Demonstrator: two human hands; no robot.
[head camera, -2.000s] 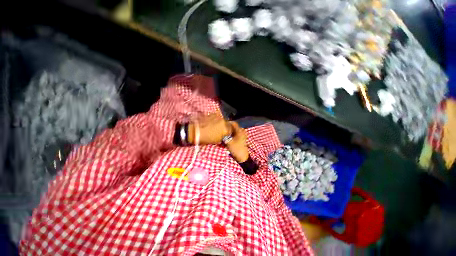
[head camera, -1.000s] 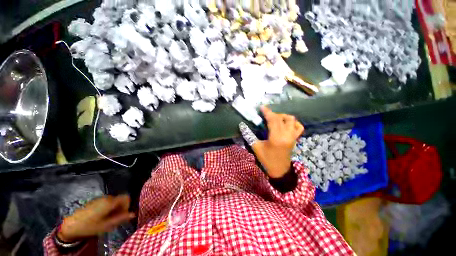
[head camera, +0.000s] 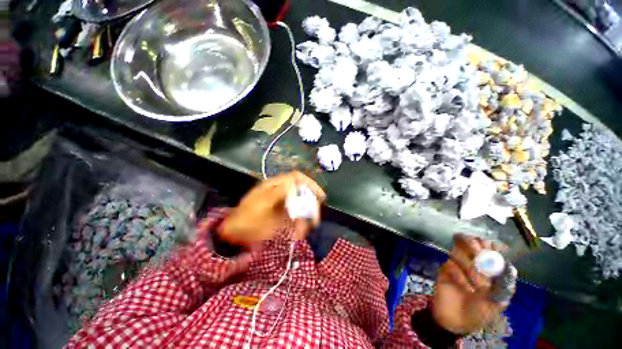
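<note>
My left hand (head camera: 262, 211) is above my lap near the bench edge, slightly blurred, with its fingers closed on a small white moulded part (head camera: 301, 203). My right hand (head camera: 460, 286) is raised in front of the bench edge at the right, gripping a white squeeze bottle (head camera: 489, 262) seen end-on, its round end towards the camera. A speckled finger cover (head camera: 505, 283) shows on that hand. The hands are apart. A large heap of white moulded parts (head camera: 409, 95) lies on the green bench (head camera: 368, 198), with a few loose ones at its left.
A shiny round bowl (head camera: 204, 61) stands on the bench at the left. Orange-and-white parts (head camera: 515, 123), small grey parts (head camera: 593, 198) and a gold-coloured stick (head camera: 525, 227) lie at the right. A lined tote of parts (head camera: 123, 238) is at lower left. A white cable (head camera: 297, 75) crosses the bench edge.
The view has swung left. My right hand has picked up the squeeze bottle from the bench. My left hand has come from the tote side to above my lap and now holds a white part.
</note>
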